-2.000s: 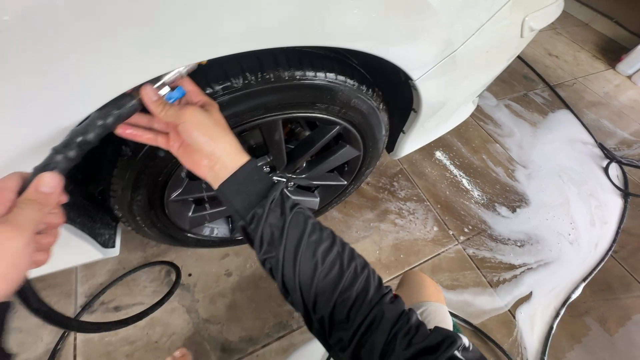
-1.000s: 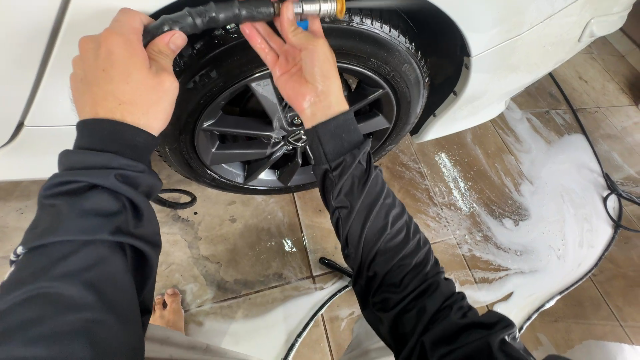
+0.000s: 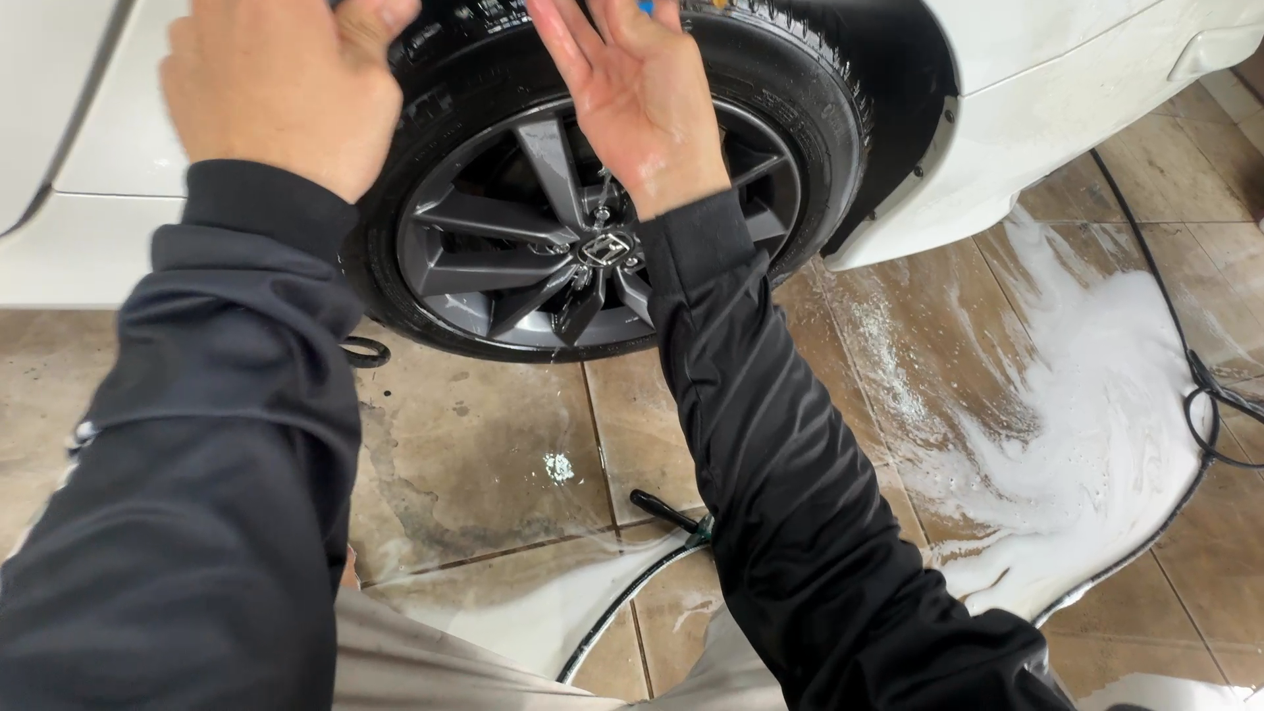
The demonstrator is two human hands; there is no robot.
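Note:
At the upper left, my left hand (image 3: 281,89) is curled, with a sliver of a black grip or hose beside its thumb; the rest is cut off by the top edge. My right hand (image 3: 647,109) is palm toward the view, fingers up, in front of the tire (image 3: 810,109). Between its fingers a small blue part (image 3: 647,6) shows, and a brass-coloured end (image 3: 721,4) lies just right of it; the fitting is mostly out of view. Behind the hand is a wet dark alloy wheel (image 3: 484,272) with a centre emblem.
White car body panels (image 3: 1066,128) flank the wheel arch. White foam (image 3: 1096,415) spreads over the brown tile floor (image 3: 474,444) at right, beside a thin black hose (image 3: 1145,237). Another hose (image 3: 617,602) and a black handle-like piece (image 3: 664,511) lie below the wheel.
Both hands have moved up toward the top edge, taking the black hose and metal fitting mostly out of view. My left hand was at the far left two seconds ago.

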